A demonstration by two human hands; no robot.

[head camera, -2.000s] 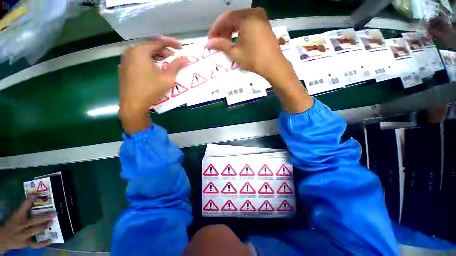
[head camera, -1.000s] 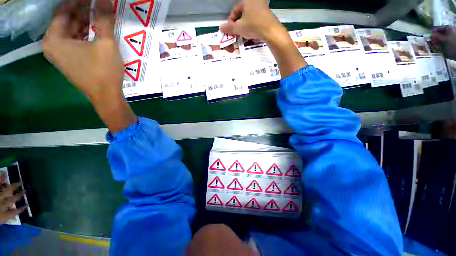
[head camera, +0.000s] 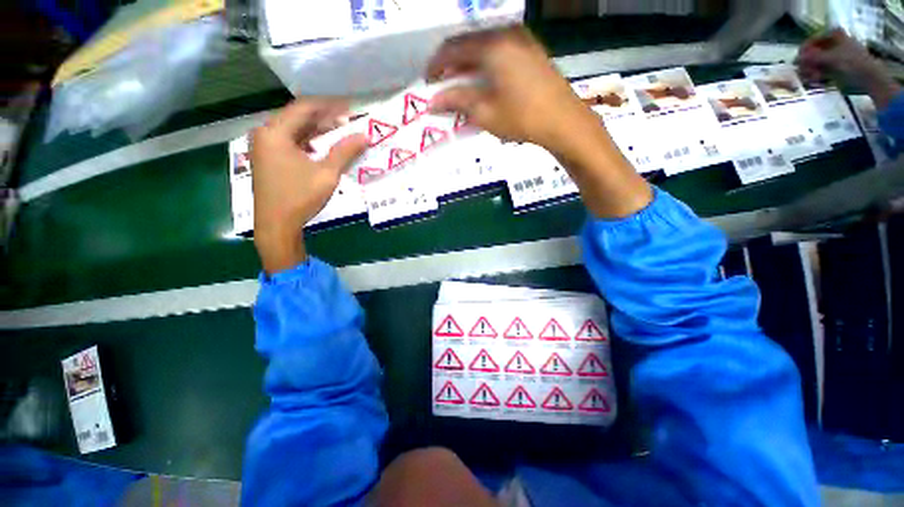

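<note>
My left hand (head camera: 297,178) holds the left end of a label sheet (head camera: 398,134) with red warning triangles above the belt. My right hand (head camera: 510,89) is at the sheet's right end, fingers pinched at it, slightly blurred; whether a single label is between the fingertips cannot be told. Product boxes (head camera: 666,124) lie in an overlapping row on the green belt, partly hidden under the sheet and hands. A stack of label sheets (head camera: 523,371) lies on the near ledge between my sleeves.
A labelled box (head camera: 89,401) stands at the left ledge. A large white carton (head camera: 392,50) is behind the sheet. Clear plastic (head camera: 139,94) lies back left. Dark stacked boxes (head camera: 847,327) are at right. Another person's hand (head camera: 843,61) is at the row's far right.
My left hand has moved right and my right hand has come to the sheet, which is now held between both. The other person's hand at the left ledge has gone from view.
</note>
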